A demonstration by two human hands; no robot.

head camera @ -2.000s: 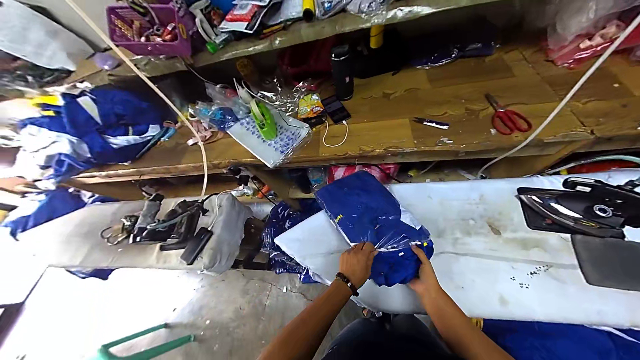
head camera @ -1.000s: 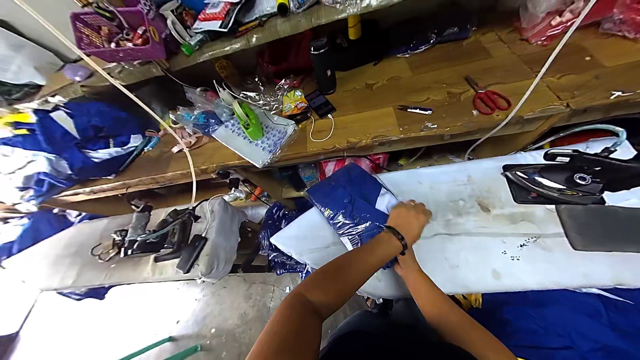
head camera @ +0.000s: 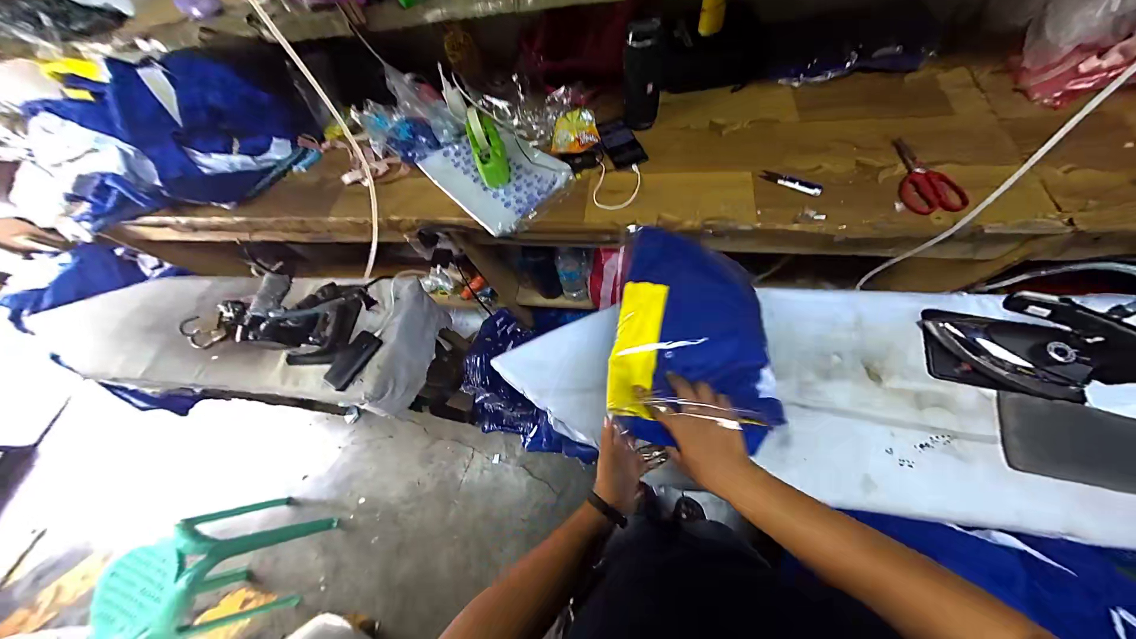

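A folded blue and yellow garment in a clear plastic bag [head camera: 710, 311] is raised at a tilt over the left end of the white padded ironing surface [head camera: 834, 444]. My left hand [head camera: 619, 466], with a dark bracelet at the wrist, grips the bag's lower left corner. My right hand [head camera: 706, 426] lies on the lower part of the bag with fingers spread over the plastic; part of the film crosses its fingers. Wrapped dark blue packs [head camera: 506, 373] are left of the bag, partly behind the pale pointed end of the surface.
A black iron [head camera: 1012, 355] rests at the right. On the wooden shelf are red-handled scissors [head camera: 932, 188], a pen [head camera: 792, 183], a phone [head camera: 621, 145] and a green clip-like object [head camera: 488, 151]. A second iron-like tool [head camera: 302, 319] lies left. A green plastic chair [head camera: 142, 586] stands lower left; another person's hand [head camera: 31, 235] shows far left.
The bagged garment has been lifted and turned, and its yellow part now shows. My hands, crossed or overlapping one second ago, are now apart at its lower edge.
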